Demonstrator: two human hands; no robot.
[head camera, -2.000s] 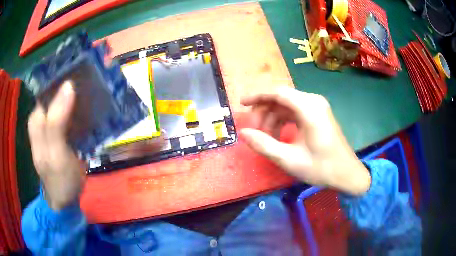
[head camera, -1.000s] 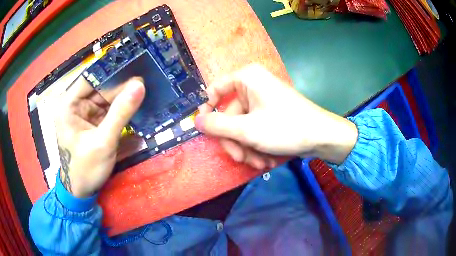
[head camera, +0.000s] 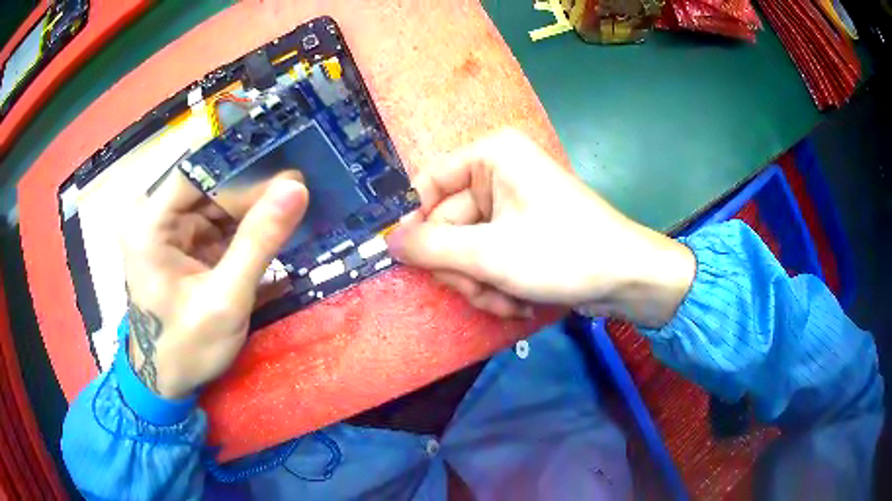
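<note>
The blue mainboard (head camera: 318, 186) with its grey shield plate lies over the right part of the open tablet (head camera: 323, 39), its lower-left side raised in my left hand (head camera: 210, 264). My left thumb presses on the shield plate and the fingers are under the board's left edge. My right hand (head camera: 518, 230) has thumb and index finger pinched at the board's lower right corner, by the tablet frame. What lies between those fingertips is hidden. The white battery (head camera: 137, 230) shows left of the board. Thin red wires (head camera: 232, 99) show near the top edge.
The tablet lies on an orange-red foam pad (head camera: 460, 78) on the green mat (head camera: 646, 127). Another tablet (head camera: 34, 49) is at the top left. The tape-wrapped dispenser front (head camera: 611, 18), yellow strips (head camera: 550, 22) and red bags (head camera: 807, 54) are at the top right. A blue-rimmed bin (head camera: 626, 391) is by my lap.
The board went from my raised left hand onto the tablet's right part. My right hand moved in and closed its fingertips at the corner. Since one second ago, the hands and board have shifted slightly.
</note>
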